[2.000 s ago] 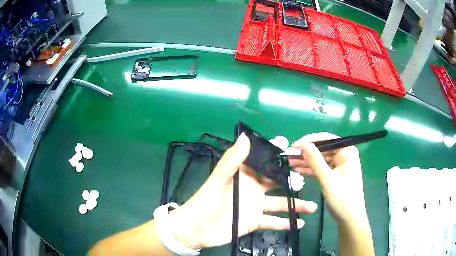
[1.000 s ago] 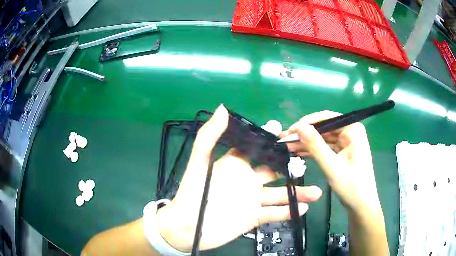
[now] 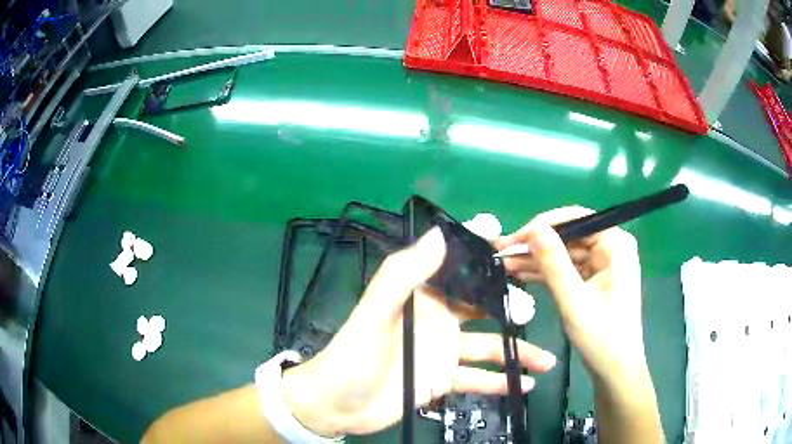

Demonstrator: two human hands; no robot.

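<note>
My left hand [image 3: 373,368], with a white band on the wrist, holds a black phone frame [image 3: 456,260] tilted up, thumb on its solid dark end. White finger cots show beside the frame. My right hand [image 3: 577,286] holds black tweezers [image 3: 621,214] like a pen, their pale tip at the frame's solid end near its right edge. Whether the tip touches is too small to tell. More black frames [image 3: 284,277] lie overlapping on the green surface behind my left hand. Other frame parts [image 3: 473,421] show below the held frame, partly hidden by it.
A red perforated tray [image 3: 556,61] lies beyond my hands. A single frame [image 3: 189,94] lies far left near pale rails [image 3: 204,68]. Two clusters of white bits [image 3: 130,256] are at left. A white sheet with dark dots [image 3: 738,355] is at right. A machine with blue cables stands far left.
The held frame tilted and shifted left, then came back close to its earlier pose. The tweezer tip stays at its solid end. The single far frame appears farther left as the view shifted.
</note>
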